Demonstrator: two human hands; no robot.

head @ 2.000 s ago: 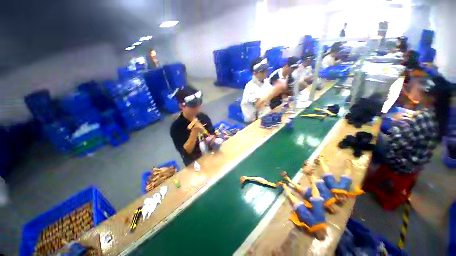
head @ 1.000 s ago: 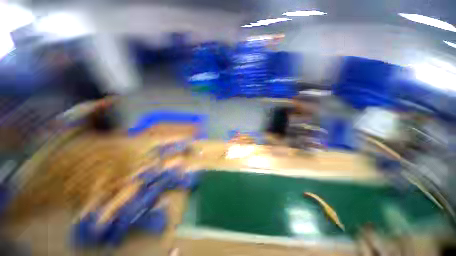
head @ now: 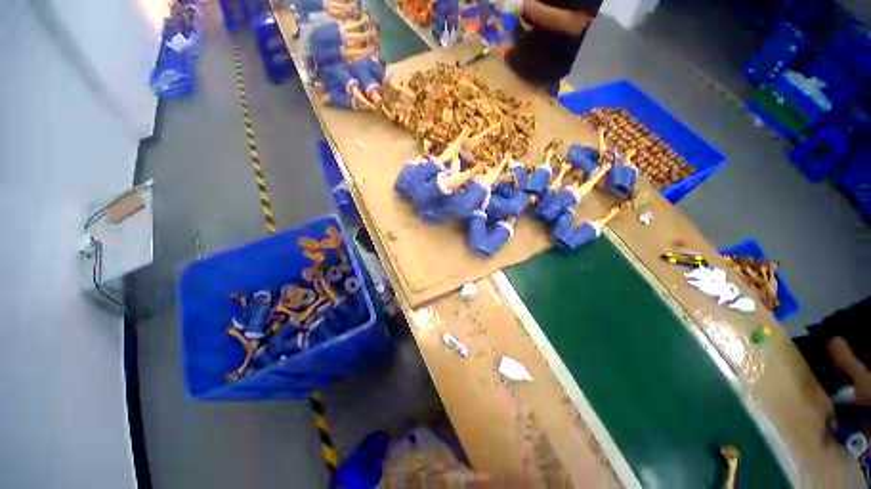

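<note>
Neither of my hands can be made out. Nearest me on the brown ledge (head: 497, 411) lie a white pointed bottle (head: 515, 369), a small white tube (head: 456, 344) and a small round white item (head: 469, 290). Joined blue shorts and tan legs (head: 449, 197) lie in a loose pile on the cardboard (head: 392, 237), some reaching over the belt's end. A heap of tan-brown foot parts (head: 468, 110) is behind them. A single tan lower leg (head: 730, 466) lies on the green belt (head: 649, 372), cut off by the bottom edge.
A blue crate (head: 220, 368) of mixed leg parts stands on the floor at left. Across the belt are a crate with rows of tan parts (head: 645, 148), a yellow-black knife (head: 684, 259) and white pieces (head: 714, 284). People's arms show at top (head: 563, 19) and right (head: 845, 358).
The view has swung and tilted down towards the cardboard end, and the blur of one second ago has mostly cleared. The floor crate at left now shows.
</note>
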